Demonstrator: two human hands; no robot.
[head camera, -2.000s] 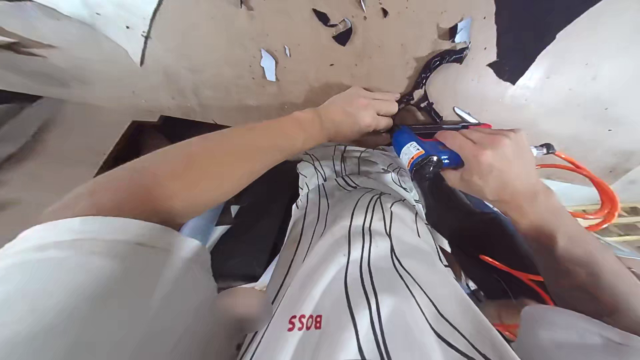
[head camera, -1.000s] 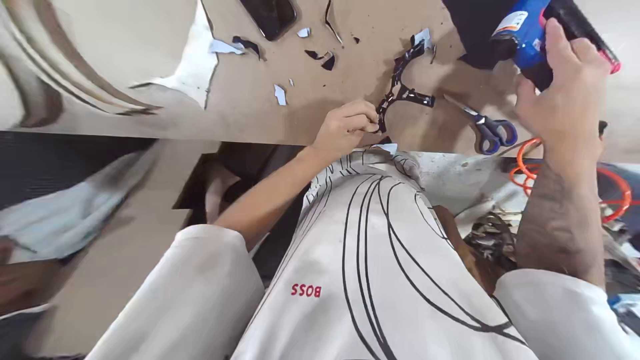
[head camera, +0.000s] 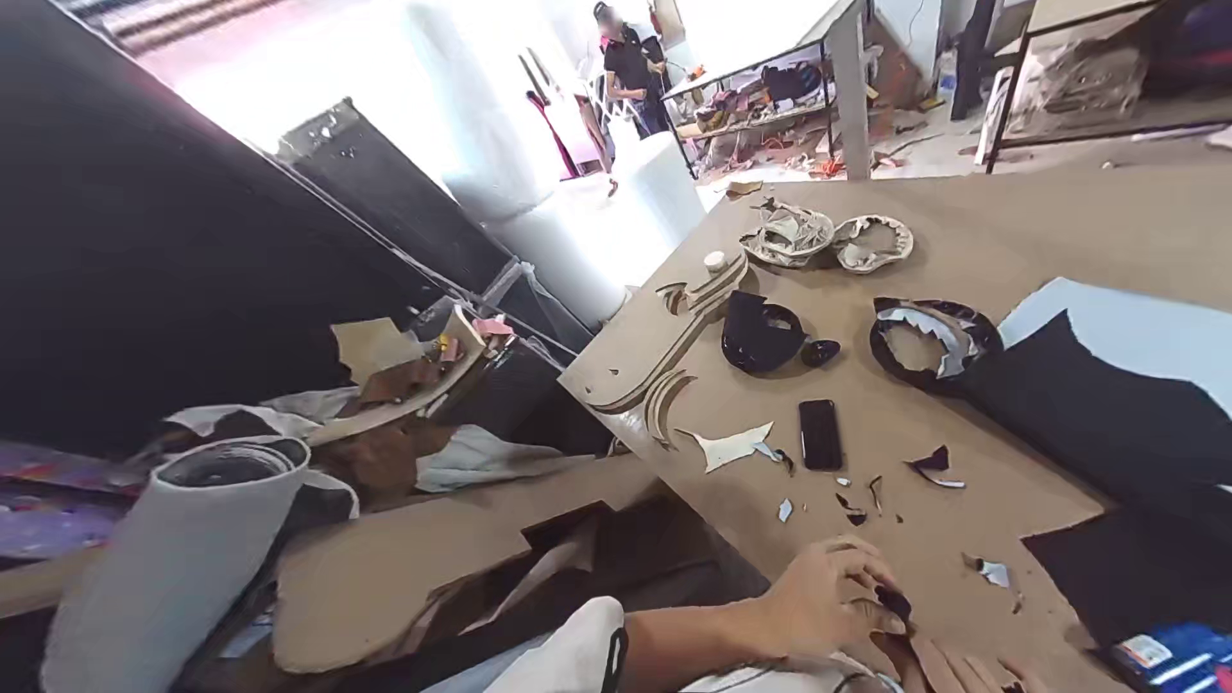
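Note:
At the table's near edge, my left hand (head camera: 833, 599) has its fingers bent around a small black piece (head camera: 893, 602). Close beside it, at the bottom edge of the view, are the fingers of my right hand (head camera: 962, 671); most of that hand is cut off and its hold cannot be made out. Part of a blue tool (head camera: 1179, 656) shows at the lower right corner, away from both hands. Black and white scraps (head camera: 852, 510) lie beyond my left hand, with a black phone (head camera: 820, 435) farther back.
Black sheet material (head camera: 1078, 414) covers the table's right side. Black covered rings (head camera: 934, 342), curved board strips (head camera: 664, 404) and pale gathered pieces (head camera: 787, 234) lie farther back. A rolled sheet (head camera: 183, 539) stands left. A person (head camera: 630, 72) is in the background.
The view has swung widely to the left and up. The blue tool has left my right hand, which is now beside my left hand.

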